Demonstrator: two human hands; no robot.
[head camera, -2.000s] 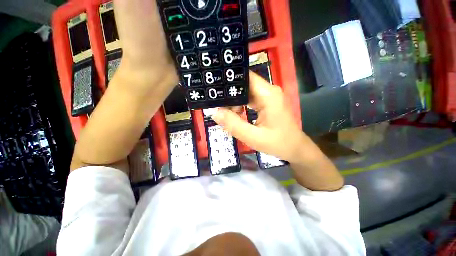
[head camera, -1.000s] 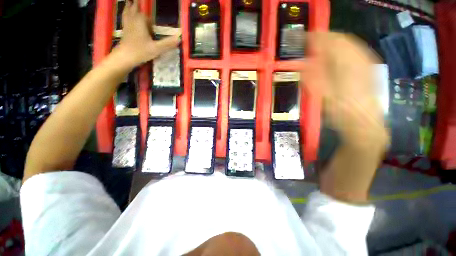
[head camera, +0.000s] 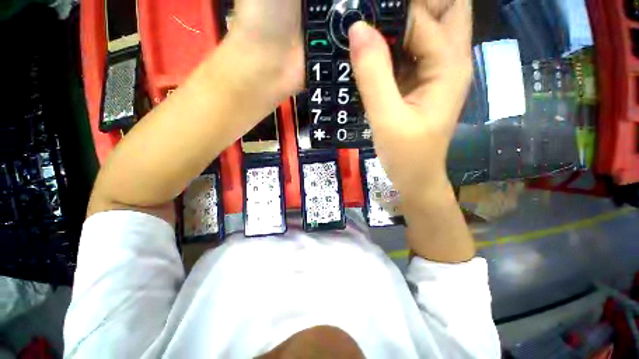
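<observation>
A flip phone (head camera: 328, 116) is held up close to the camera, its keypad half showing black keys with large white digits and a round navigation key. Its top runs out of the picture. My right hand (head camera: 420, 91) is at its right side, with the thumb on the keypad by the navigation key and covering some digits. My left hand (head camera: 270, 35) is blurred at its left edge, fingers cut off or hidden. Below, several open phones with pale keypad areas, one of them here (head camera: 265, 200), lie in a red tray (head camera: 179, 42).
Another open phone (head camera: 120, 87) lies at the tray's left. Fanned pale and dark rectangles (head camera: 503, 80) lie on the right. A red tray edge (head camera: 615, 105) stands at the far right. A glossy black mass (head camera: 38, 182) is at the left. A yellow line (head camera: 546, 233) crosses the grey floor.
My left hand has come from a phone at the tray's upper left, and my right hand from the tray's right. Both are now at a phone raised near the camera. The view has shifted.
</observation>
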